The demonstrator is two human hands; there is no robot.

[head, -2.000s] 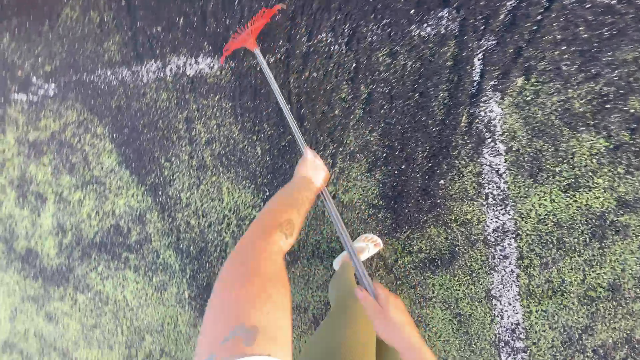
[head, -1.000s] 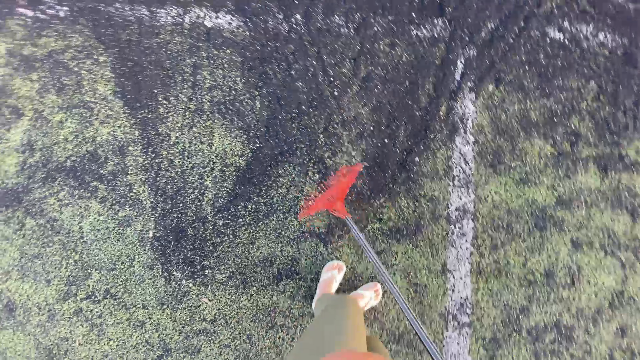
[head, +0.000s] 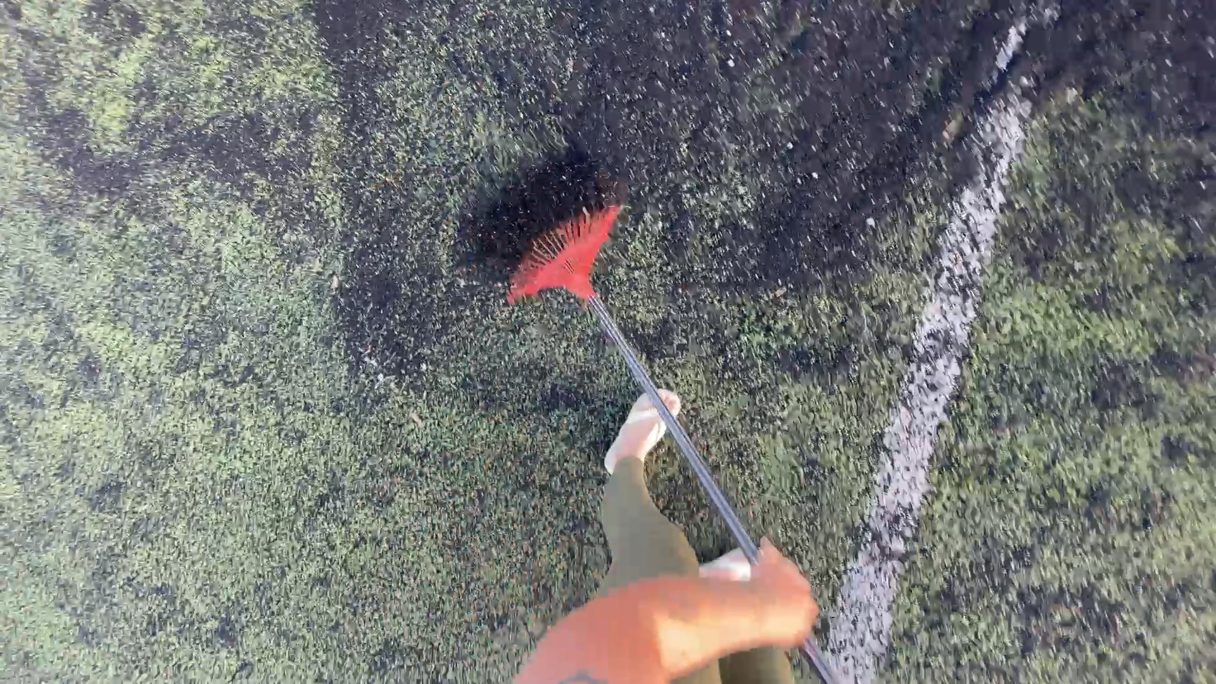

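Observation:
A leaf rake with a red fan head [head: 570, 256] lies across the turf, its tines against a dark heap of loose granules [head: 537, 204]. From the head, the grey metal handle [head: 698, 465] slants down to the lower right, passing over one foot. My left hand [head: 784, 598] is closed around this handle near the bottom of the view, its forearm reaching in from below. The handle's far end runs out past the bottom edge. My right hand is out of view.
Green artificial turf [head: 237, 494] is strewn with dark granules, thickest at the upper right. A white painted line [head: 931, 370] runs down the right side. My feet in light sandals [head: 641, 427] are below the rake head, the second partly hidden by my left hand.
Two seconds ago both hands were visible on the handle; a second ago neither showed clearly. My left hand is back in view. Since a second ago, the rake head has moved farther from my feet.

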